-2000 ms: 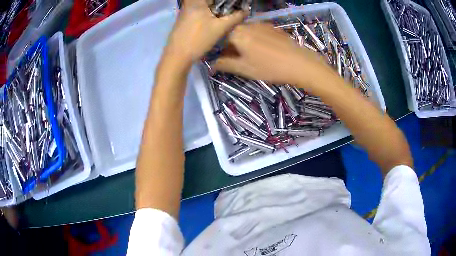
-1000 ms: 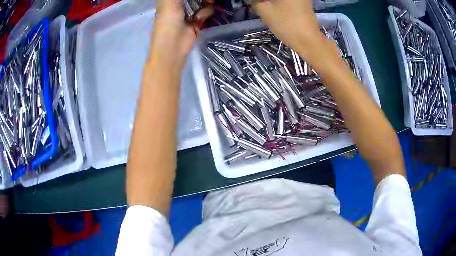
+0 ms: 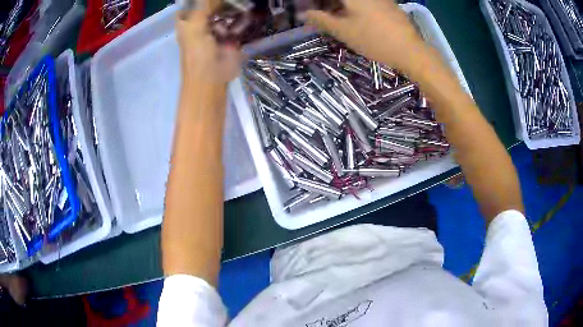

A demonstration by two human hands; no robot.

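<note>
My left hand [image 3: 208,48] is at the top edge, above the far end of the empty white tray. It is blurred, with dark and silvery pieces at its fingers; its grip is unclear. My right hand [image 3: 358,25] is at the top, over the far rim of the full white tray [image 3: 291,218]. Its fingers point left and are blurred; whether it holds anything is unclear. Wired metal cylinders [image 3: 326,108] with reddish wires fill this tray. More cylinders or a dark fixture lie between my hands, cut off by the frame edge.
An empty white tray [image 3: 137,115] stands left of the full one. Further left are a blue-rimmed tray [image 3: 71,191] of cylinders and a red bin [image 3: 96,32]. A narrow white tray [image 3: 543,142] of silver pieces stands at right. A person's hand [image 3: 16,287] shows at lower left.
My left hand has moved left since the earliest frame, and my hands are further apart than then. Since the middle frame, my right hand has come slightly lower into view. The camera view has shifted slightly.
</note>
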